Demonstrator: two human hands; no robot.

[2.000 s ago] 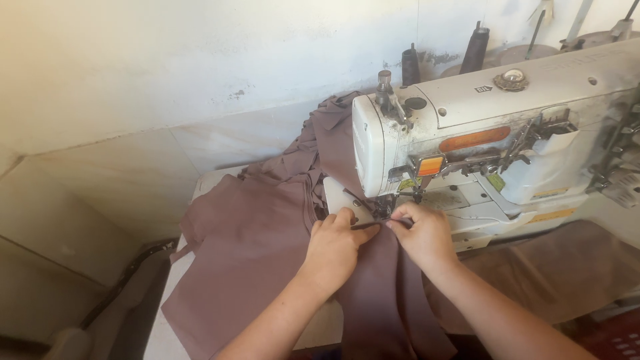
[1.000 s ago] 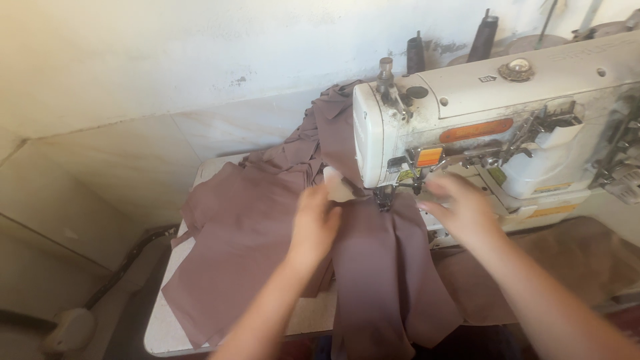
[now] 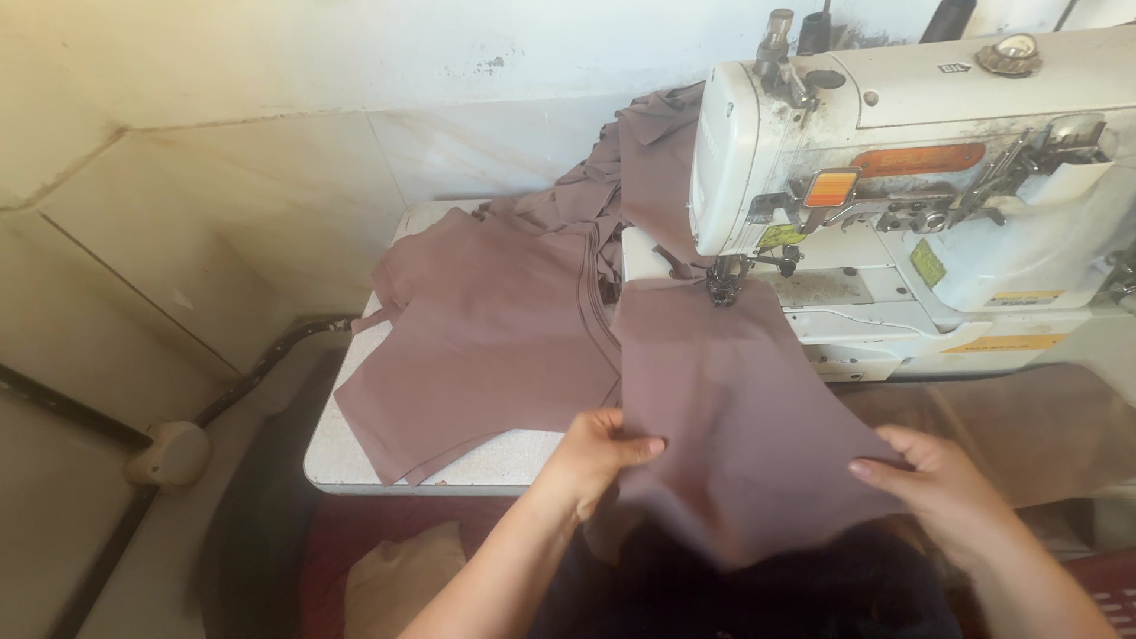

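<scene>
A mauve-brown fabric piece [image 3: 754,382] hangs toward me from the presser foot [image 3: 725,288] of a white industrial sewing machine [image 3: 843,115]. My left hand [image 3: 603,457] pinches its left edge between thumb and fingers. On the other side, my right hand [image 3: 927,470] grips the right edge, so the piece is spread between both hands, its lower end blurred. Left of the machine bed lies a stack of cut mauve-brown pieces [image 3: 488,328], with a gathered heap of the same fabric [image 3: 586,191] behind it. The needle tip cannot be made out.
The pale tabletop [image 3: 355,461] ends in a rounded corner at the left, near the wall [image 3: 497,151]. Brown material [image 3: 1021,426] lies at the right in front of the machine. Dark thread cones [image 3: 948,22] stand behind it. A red plastic basket [image 3: 1100,577] shows at lower right.
Both hands have come away from the presser foot toward me and apart, and now hold the fabric's side edges. The piece is spread wider than before. The view has moved closer.
</scene>
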